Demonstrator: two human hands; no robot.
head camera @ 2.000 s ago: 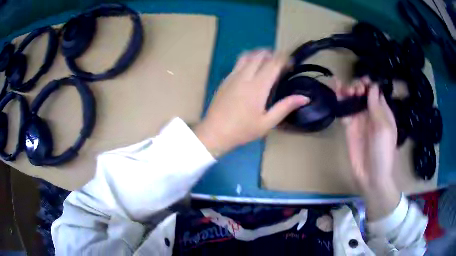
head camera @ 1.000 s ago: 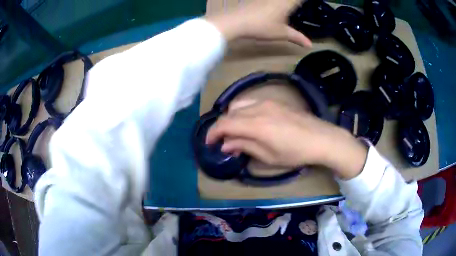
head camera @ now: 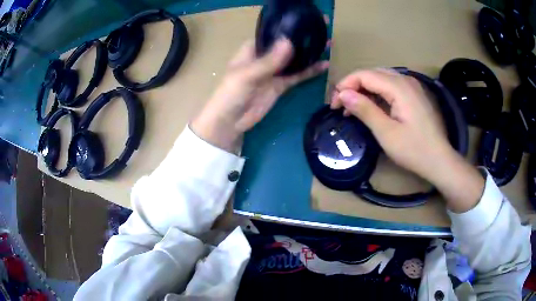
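Note:
My left hand [head camera: 255, 88] holds a black oval ear cup part [head camera: 292, 35] at the top middle, above the bench, with the thumb on its near face. A black headphones assembly [head camera: 452, 111] lies on the right cardboard sheet. Its glossy round cup [head camera: 341, 147] faces up at the band's left end and shows a bright glare. My right hand [head camera: 394, 106] is over the headphones, with thumb and fingertips close together at the upper edge of that cup. Whether the fingertips pinch something thin cannot be seen.
Several headphones [head camera: 135, 117] lie on the left cardboard sheet [head camera: 176, 106]. Loose ear cups [head camera: 471, 93] with pale bars lie on the right cardboard sheet [head camera: 382, 29]. The green-blue mat [head camera: 270, 170] shows between the sheets. The bench's front edge [head camera: 329, 225] runs before me.
My left hand has come back from the loose cups with an ear cup part. My right hand has moved to the attached cup's upper edge. The view has shifted left.

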